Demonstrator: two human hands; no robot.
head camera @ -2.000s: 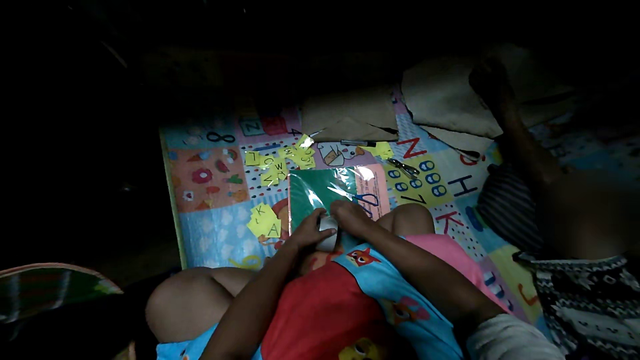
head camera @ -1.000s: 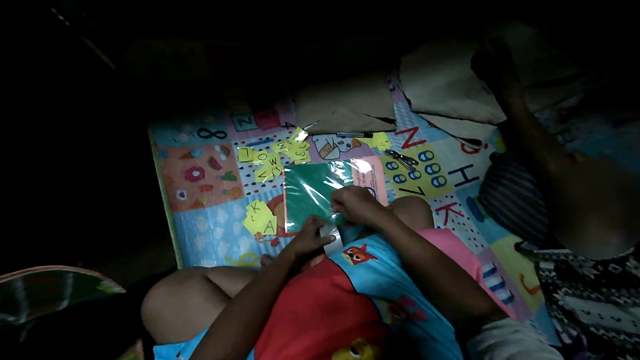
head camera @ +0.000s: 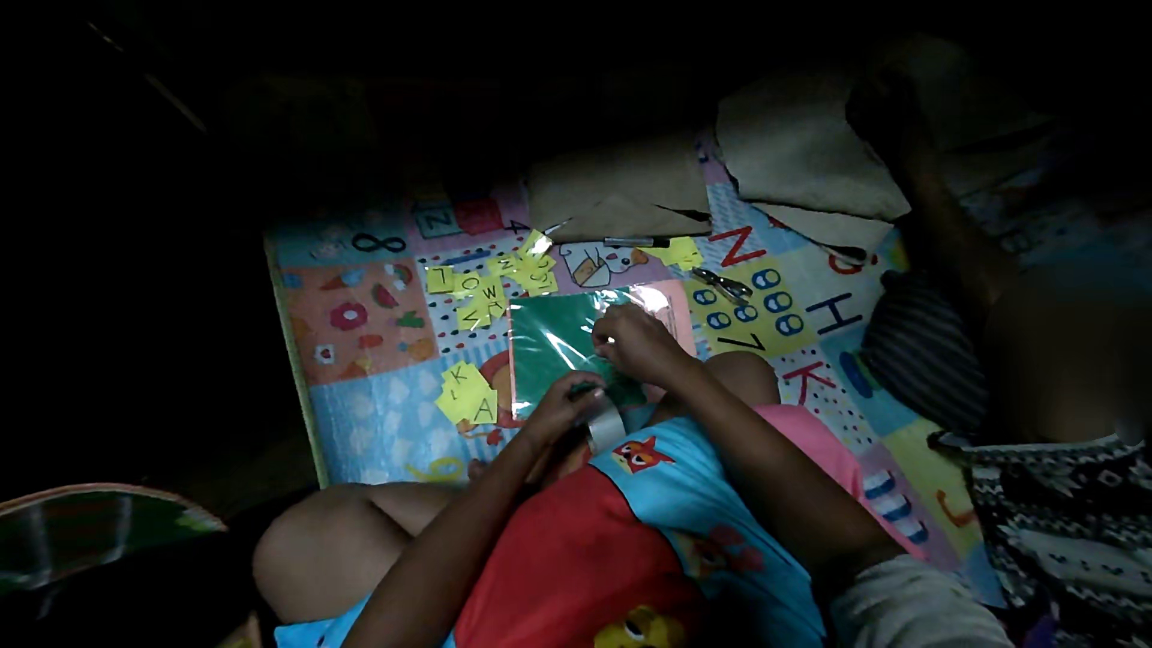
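Note:
A green sheet under shiny clear plastic (head camera: 553,346) lies on the patterned mat, over a pink sheet (head camera: 673,306). My left hand (head camera: 569,402) grips a pale roll, apparently adhesive tape (head camera: 605,426), at the green sheet's near edge. Above the green sheet is my right hand (head camera: 634,342), its fingers pinched together; whether anything thin is between them I cannot tell. Yellow paper pieces with letters lie in a pile (head camera: 468,394) at the left and in another group (head camera: 481,292) beyond the sheet. A marker (head camera: 636,242) and scissors (head camera: 723,286) rest on the far side.
Torn brown cardboard (head camera: 621,184) lies at the back, with paler pieces (head camera: 801,162) to its right. Another person's arm (head camera: 954,216) reaches over from the right. More yellow paper (head camera: 679,253) is near the marker. A round green object (head camera: 99,540) stands at the lower left.
My hands were close together at the roll two seconds ago. My right hand has since moved away from my left, up over the green sheet.

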